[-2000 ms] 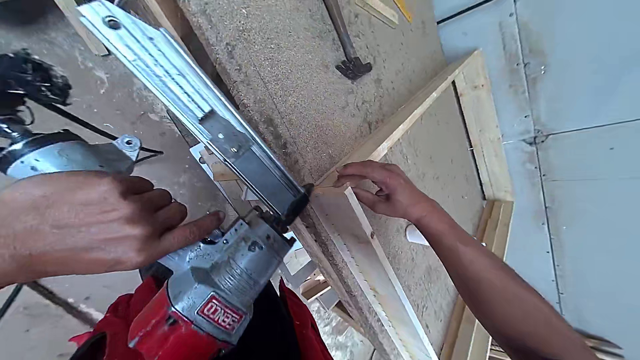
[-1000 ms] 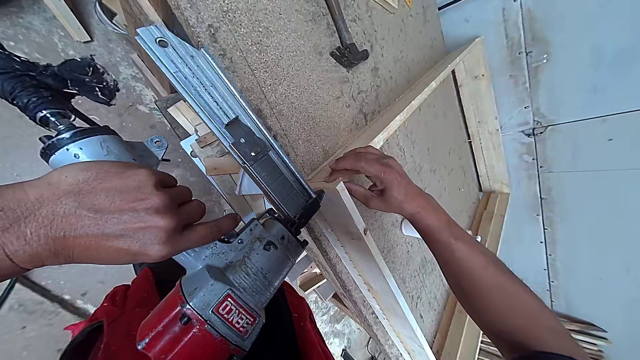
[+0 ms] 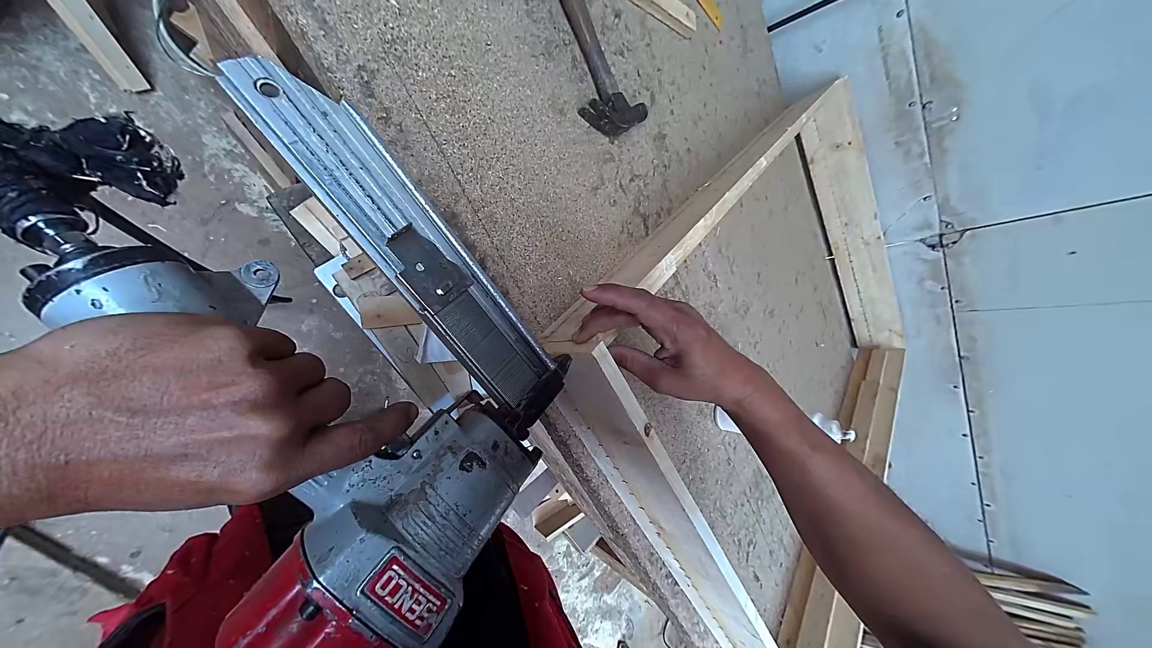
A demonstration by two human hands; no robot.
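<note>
My left hand (image 3: 207, 409) grips a grey and red Senco pneumatic stapler (image 3: 423, 513) from the left, index finger at the trigger area. Its long metal magazine (image 3: 360, 193) slants from upper left down to the nose, beside the near corner of a wooden frame (image 3: 711, 198). Collated fasteners (image 3: 490, 346) show inside the magazine. At that corner, where two boards meet, my right hand (image 3: 661, 346) holds the wood, fingers over one board and thumb on the inner side. Whether the nose touches the wood cannot be told.
A claw hammer (image 3: 607, 90) lies on the particleboard worktop (image 3: 504, 126) beyond the frame. Wood offcuts (image 3: 387, 310) are below the table edge. A black-wrapped air hose fitting (image 3: 54, 211) is at the left. Stacked strips (image 3: 1035, 598) are at lower right, and a grey panelled surface (image 3: 1062, 270) lies beyond.
The fingers of my right hand are spread wider at the frame corner than two seconds ago, the thumb now apart from them. The stapler remains beside the corner. The view has shifted slightly.
</note>
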